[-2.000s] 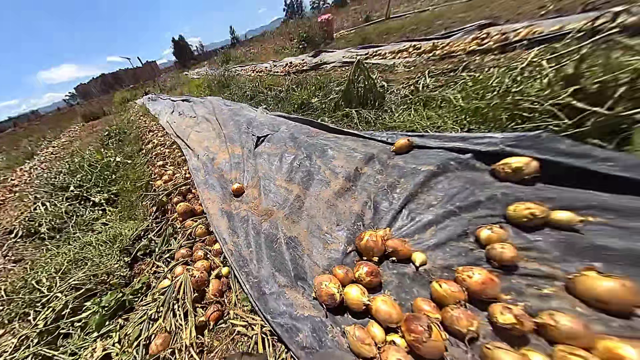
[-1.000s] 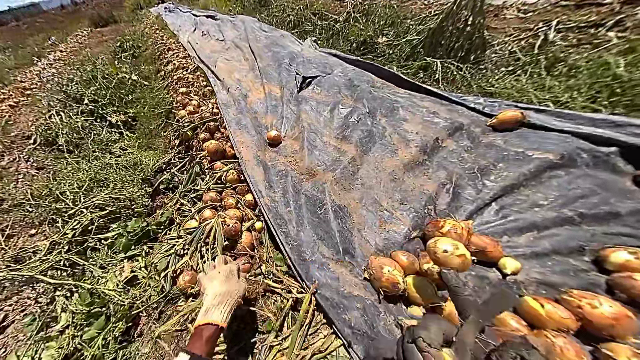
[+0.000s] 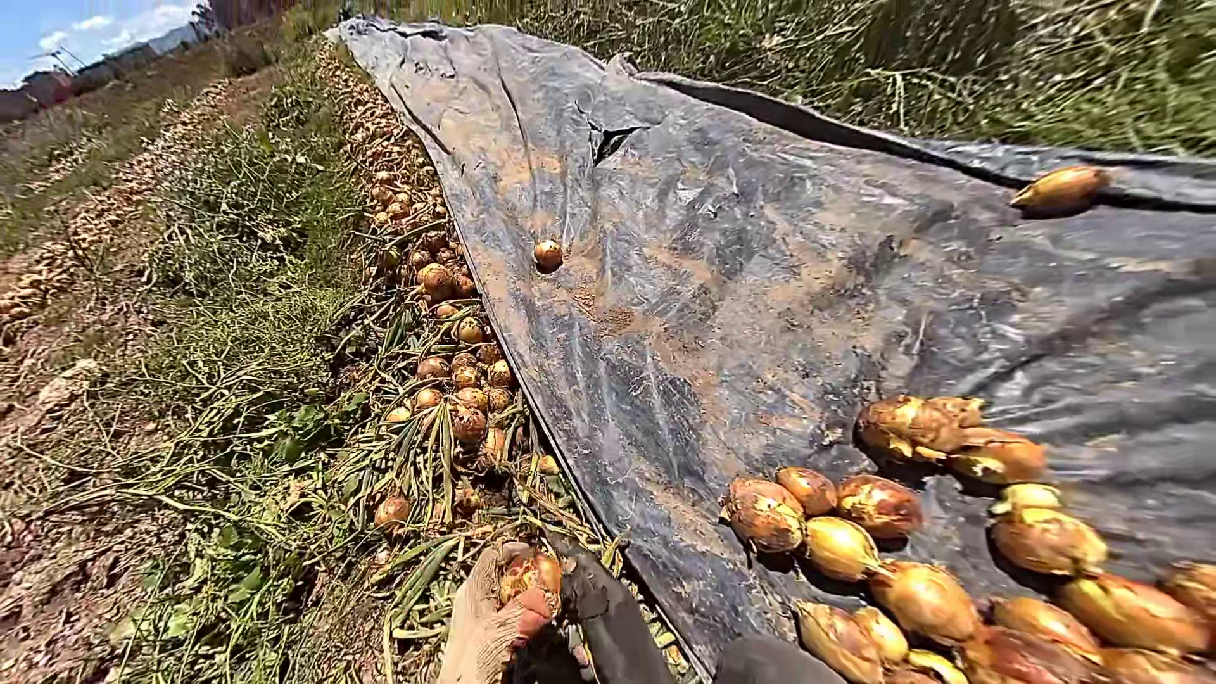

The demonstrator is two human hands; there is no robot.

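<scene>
My left hand (image 3: 489, 617), in a pale knit glove, holds a yellow-brown onion (image 3: 532, 578) near the bottom centre. Against the onion's right side is a dark grey shape that looks like my right hand (image 3: 603, 608) in a dark glove; whether its fingers grip anything is unclear. Just beyond the hands, onions with green tops (image 3: 467, 423) lie in a row along the left edge of a grey plastic sheet (image 3: 703, 313). Loose onions (image 3: 926, 598) cluster on the sheet at the lower right. A single small onion (image 3: 548, 255) and a longer one (image 3: 1059, 192) sit farther up.
Weeds and cut stalks (image 3: 247, 380) cover the ground at left, with another onion row (image 3: 123, 204) beyond. The sheet has a tear (image 3: 611, 142) and a folded far edge, with grass (image 3: 950, 76) behind it. A dark rounded shape (image 3: 774, 660) shows at the bottom edge.
My left hand, empty-looking over the onion row one second ago, now holds an onion. The dark-gloved hand has moved left from the onions on the sheet.
</scene>
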